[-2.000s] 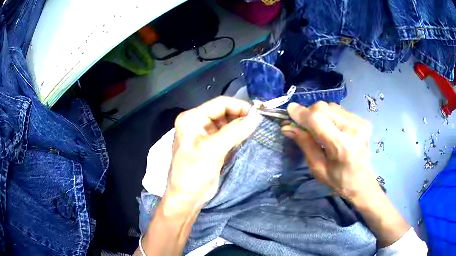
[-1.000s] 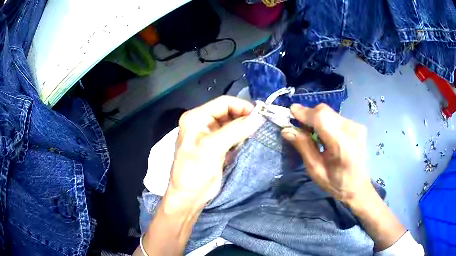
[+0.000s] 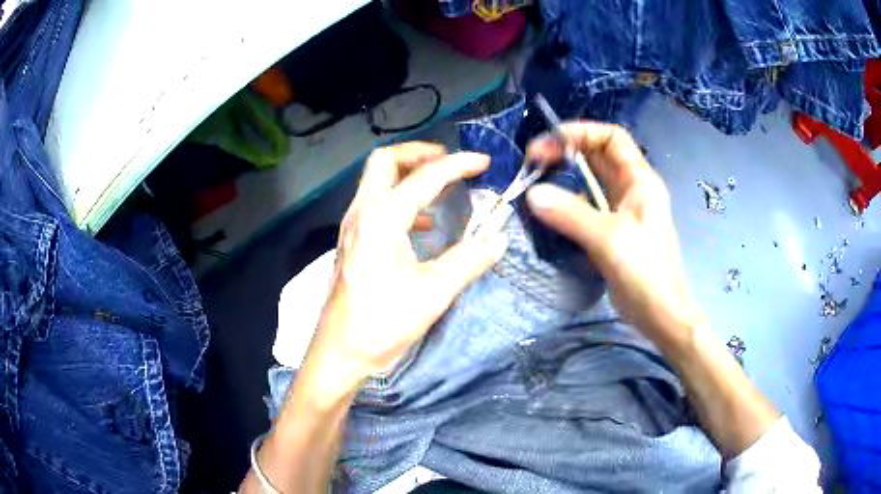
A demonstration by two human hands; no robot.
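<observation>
The pale grey-blue denim garment [image 3: 464,328] lies bunched in front of me, its raised seam end between my hands. My left hand [image 3: 386,260] is at its left edge, forefinger and thumb apart, the thumb against the cloth. My right hand [image 3: 628,222] is just right of the seam end. It holds thread snips [image 3: 589,181], a thin metal tool slanting through the fingers. A thin pale strip or blade [image 3: 519,188] shows blurred between the hands; I cannot tell which. A white cloth part [image 3: 301,314] shows left of my left wrist.
Dark blue denim is piled at left [image 3: 82,357] and hangs at upper right [image 3: 676,48]. The curved pale table [image 3: 184,77] is upper left, with a black loop [image 3: 406,108] on the shelf below. Clippings dot the floor [image 3: 763,212]. A red object [image 3: 840,164] and blue item [image 3: 855,396] are at right.
My right hand has moved up and left, and the metal tool now points upward. My left forefinger has lifted away from the thumb. The view has shifted slightly.
</observation>
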